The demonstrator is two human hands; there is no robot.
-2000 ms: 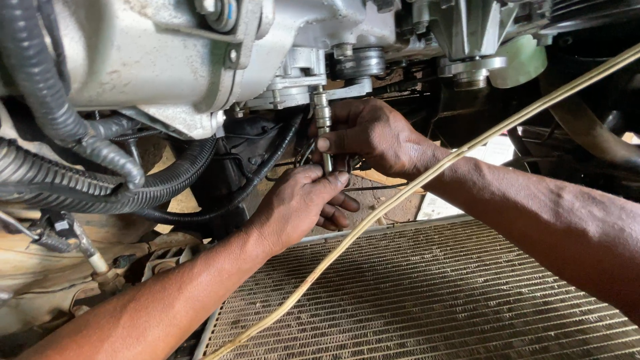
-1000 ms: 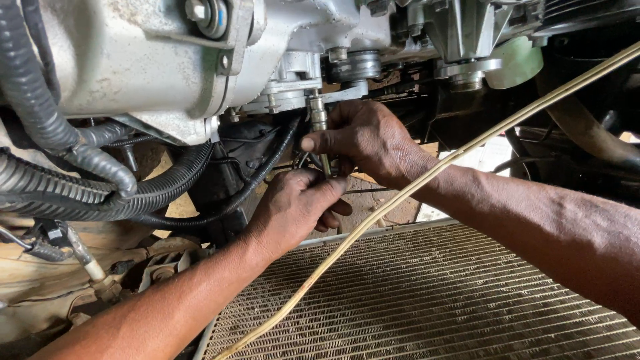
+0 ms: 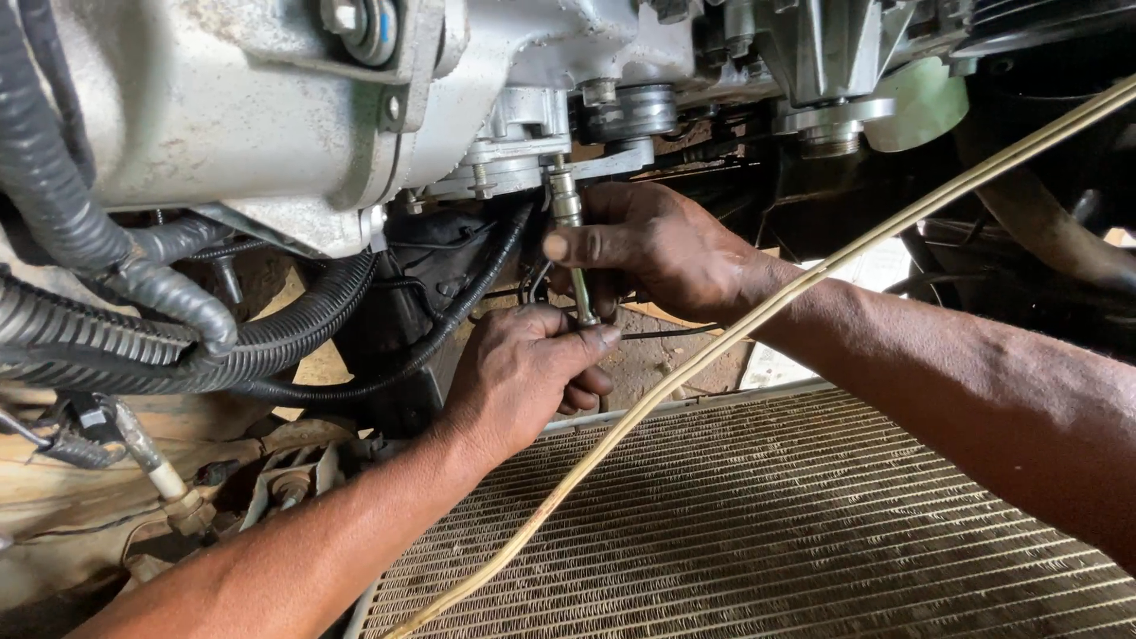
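A metal socket on an extension bar (image 3: 569,213) stands nearly upright, its top at a bolt under the metal flange (image 3: 524,169) of the engine or gearbox housing (image 3: 266,115). My right hand (image 3: 661,244) holds the middle of the bar, with the thumb laid across it. Lower down, my left hand (image 3: 532,364) grips the bar's bottom end between thumb and fingers. The fingers behind the bar are partly hidden. Just left of the socket, another bolt (image 3: 480,182) hangs from the flange.
Below my hands lies a finned radiator or condenser (image 3: 754,532). A pale twin cable (image 3: 657,390) runs diagonally across the view, in front of my right forearm. Black corrugated conduits (image 3: 293,328) curve along the left. A rubber-bushed mount (image 3: 630,114) sits behind the flange.
My left hand's thumb and fingers have shifted a little at the bar's lower end. My right thumb has moved from pointing up along the bar to lying across it.
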